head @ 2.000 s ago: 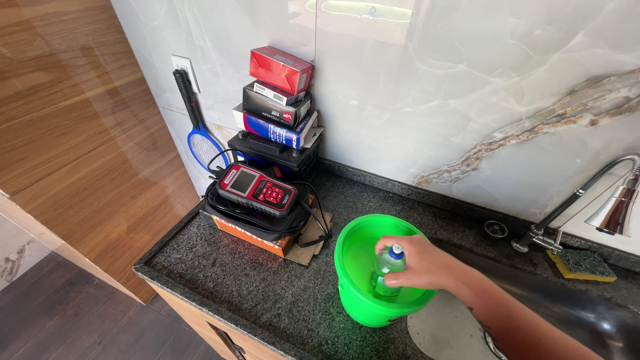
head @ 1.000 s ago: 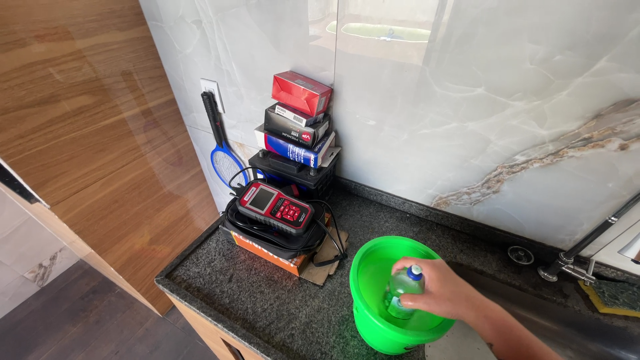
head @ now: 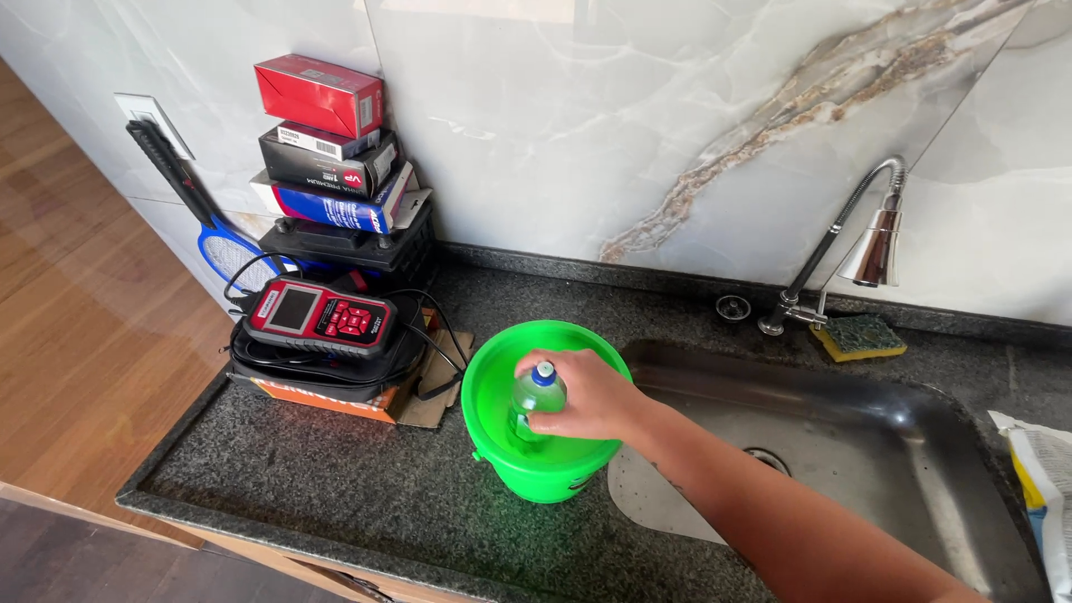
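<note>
My right hand (head: 586, 394) reaches in from the lower right and is closed around a clear plastic bottle (head: 536, 400) with a blue and white cap. The bottle stands upright inside the mouth of a bright green plastic bucket (head: 483, 435), and its base is hard to make out. The bucket rests on the dark granite countertop (head: 335, 494), just left of the sink. My left hand is out of view.
Left of the bucket, a red diagnostic scanner (head: 322, 318) lies on a black case over an orange box. Behind are stacked boxes (head: 318, 94) on a car battery (head: 352, 243) and a blue electric swatter (head: 230, 251). To the right are a steel sink (head: 837, 435), faucet (head: 804, 276) and sponge (head: 858, 337).
The view has shifted toward the right, showing more of the sink. My right hand still holds the bottle in the bucket.
</note>
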